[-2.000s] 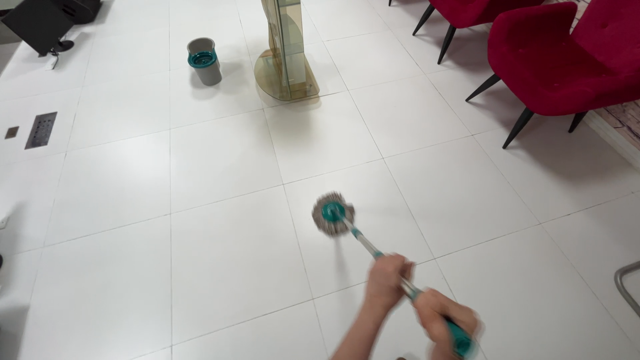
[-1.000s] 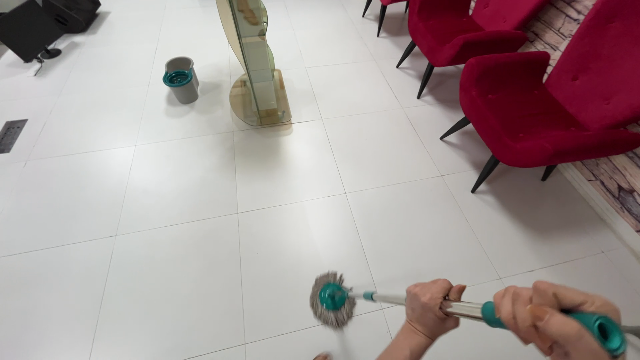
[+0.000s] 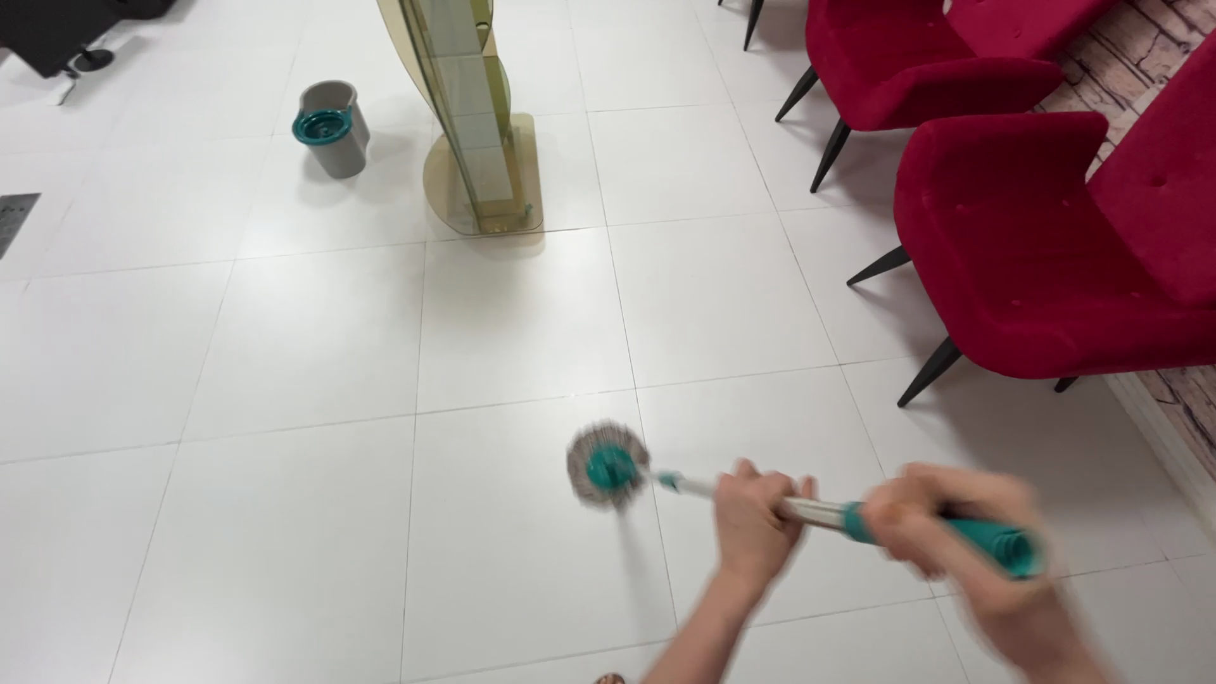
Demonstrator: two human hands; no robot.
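Observation:
A spin mop's round head (image 3: pixel 608 465), grey strands around a teal hub, is low over or on the white tiled floor near the middle of the view. Its pale handle (image 3: pixel 819 512) runs right from the hub to a teal grip. My left hand (image 3: pixel 760 518) is closed around the pale part of the handle. Nearer the end, my right hand (image 3: pixel 936 522), somewhat blurred, holds the teal grip. A grey bucket (image 3: pixel 342 152) with a teal wringer basket stands on the floor at the upper left, well away from the mop head.
A glass display stand (image 3: pixel 484 180) with a rounded base rises right of the bucket. Red upholstered armchairs (image 3: pixel 1007 237) with black legs line the right side, by a wall with a brick pattern. A dark panel lies in the floor at far left; black equipment (image 3: pixel 57 33) is at the upper left.
Over the two seconds, the handle has swung from a steep slant to lying more sideways. Both hands have stayed on the mop. The view has shifted.

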